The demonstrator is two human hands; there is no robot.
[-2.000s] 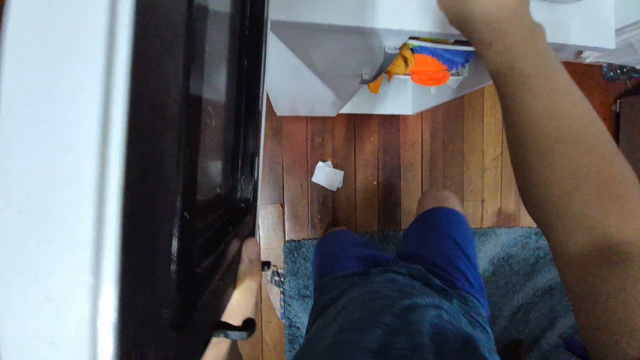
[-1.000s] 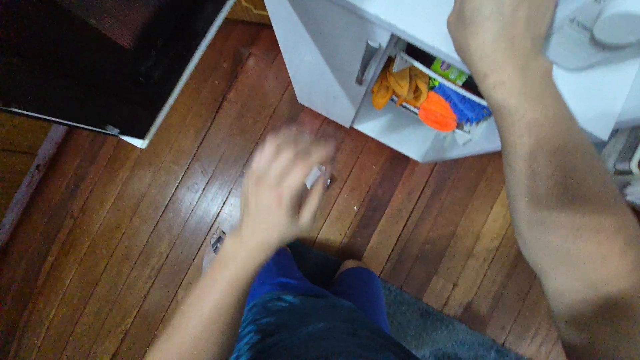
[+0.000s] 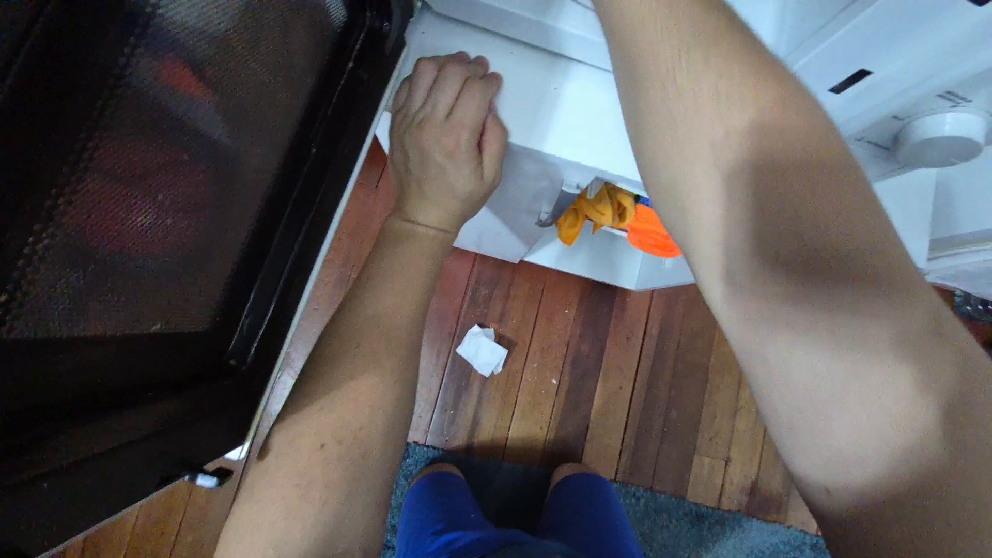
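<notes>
My left hand lies back up, its fingers bent, on the white surface in front of the microwave oven. Whether it holds anything is hidden. Just to its left stands the open microwave door, dark, with a mesh window. My right forearm reaches up across the right side past the control dial; the right hand is beyond the top edge, out of sight. Below the white surface, an orange-yellow cloth and a bright orange item show in an open compartment.
A crumpled white paper lies on the wooden floor. A blue-grey rug is under my legs. The open door's lower corner, with a small latch hook, juts out at the lower left, beside my left forearm.
My left hand, at the door's edge two seconds ago and over the floor one second ago, now rests on the white surface. My right hand has gone out of view at the top.
</notes>
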